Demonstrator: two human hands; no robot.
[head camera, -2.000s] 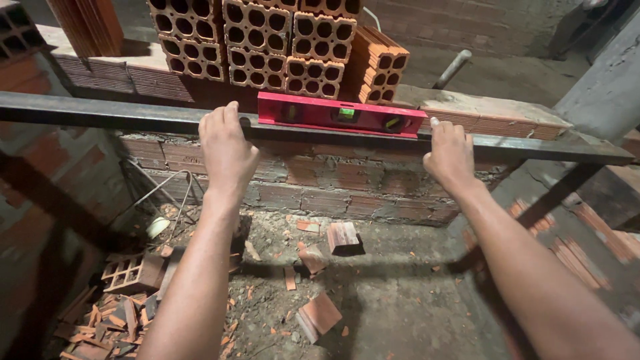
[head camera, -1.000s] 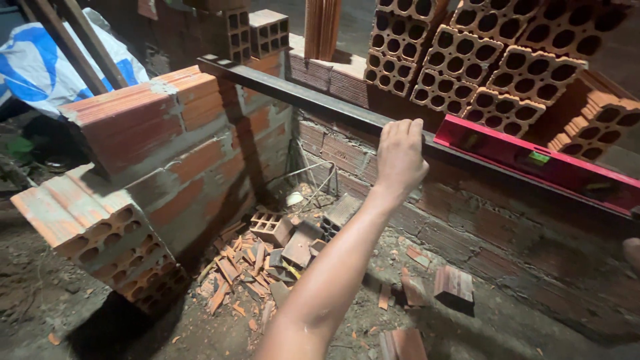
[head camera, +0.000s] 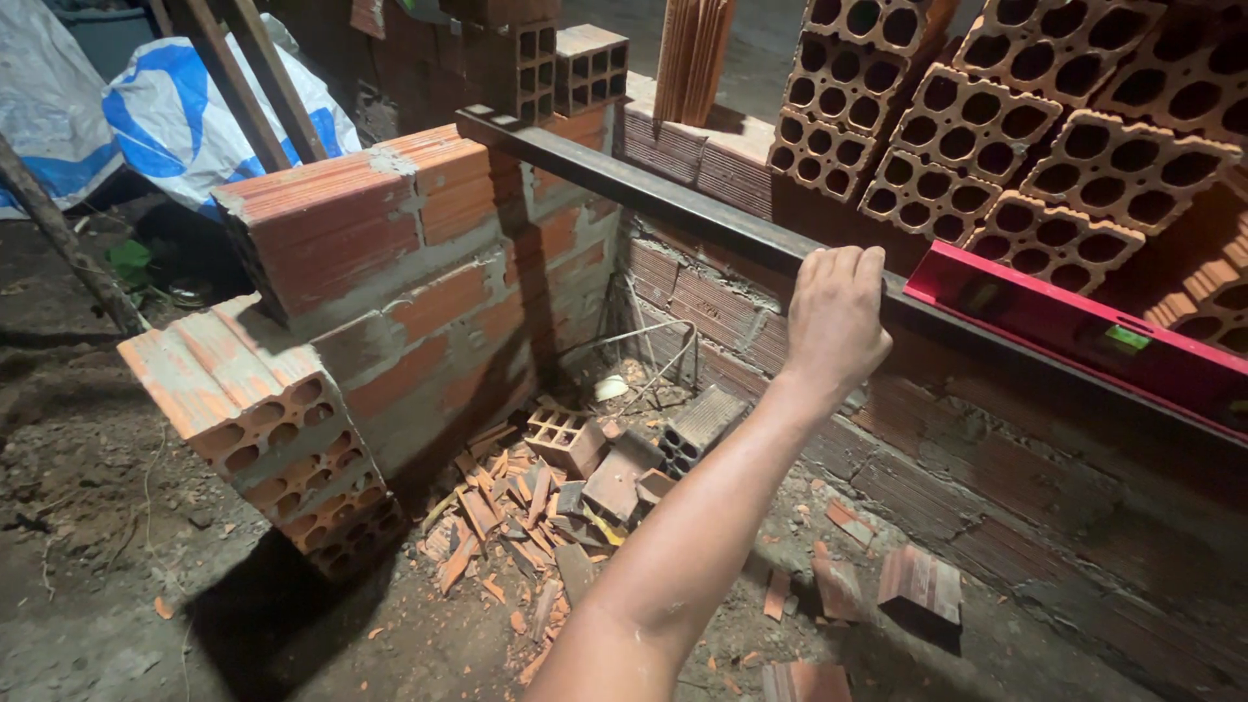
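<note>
My left hand (head camera: 838, 317) grips a long dark metal bar (head camera: 663, 200), its fingers curled over the top edge. The bar's far end lies on top of the left brick wall (head camera: 448, 205), near the corner. To the right of my hand a red spirit level (head camera: 1082, 341) with a green vial rests along the bar and runs out of view at the right edge. My right hand is out of view.
Hollow clay bricks (head camera: 975, 127) are stacked behind the bar. Brick rubble (head camera: 526, 497) and a bent rod (head camera: 663, 341) lie in the corner between the walls. A stepped brick wall end (head camera: 283, 429) juts out at left, with white and blue sacks (head camera: 185, 107) behind.
The view has swung left, bringing in the left wall and the bar's far end. My right hand, on the bar by the level two seconds ago, has left the view. My left hand remains on the bar.
</note>
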